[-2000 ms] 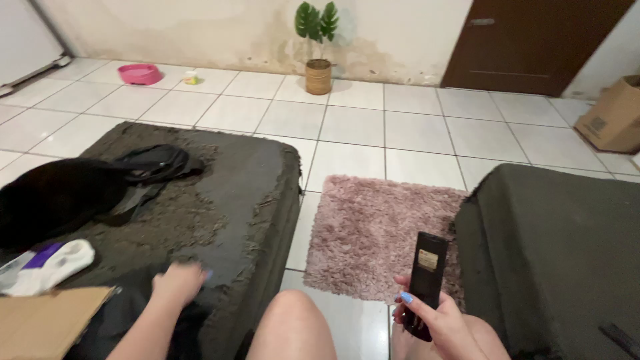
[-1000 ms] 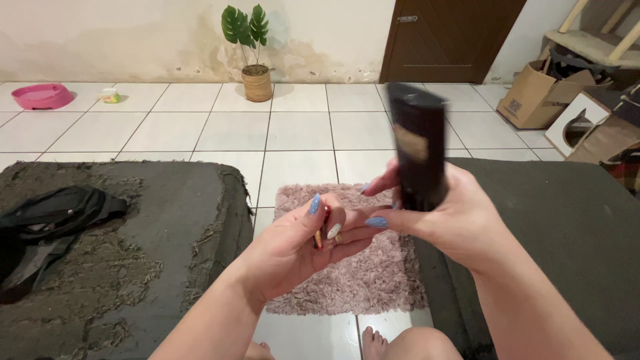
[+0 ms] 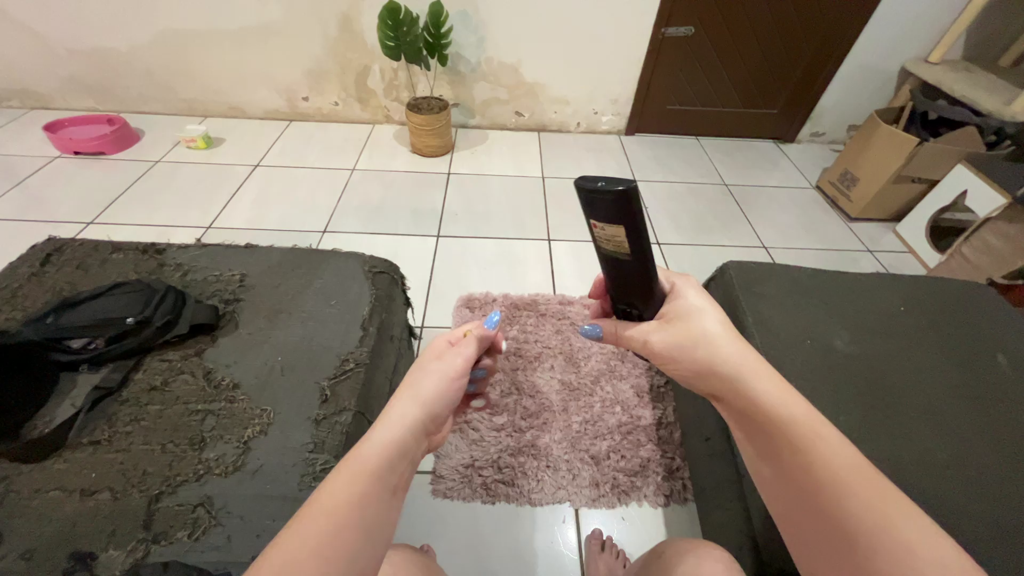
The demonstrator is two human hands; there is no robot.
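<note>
My right hand [image 3: 680,336] grips the lower end of a black remote control [image 3: 620,240], which stands up with its labelled back toward me. Left of it, my left hand [image 3: 460,372] is curled with the thumb on top, apart from the remote. A bit of something yellowish shows at its fingers, too small to name, and whatever lies inside the fingers is hidden. Both hands are above a pink shaggy rug [image 3: 560,416].
Dark, frayed upholstery [image 3: 304,320] with a black bag [image 3: 120,320] is on the left; another dark cushioned seat [image 3: 880,360] is on the right. Beyond stand a potted plant [image 3: 430,128], a pink plastic basin [image 3: 90,134], a cardboard box [image 3: 876,172] and a brown door [image 3: 744,64].
Two seconds ago my left hand was over the left upholstery; it came over the rug. A second ago both hands were close together with small items at the left fingers; now they are apart.
</note>
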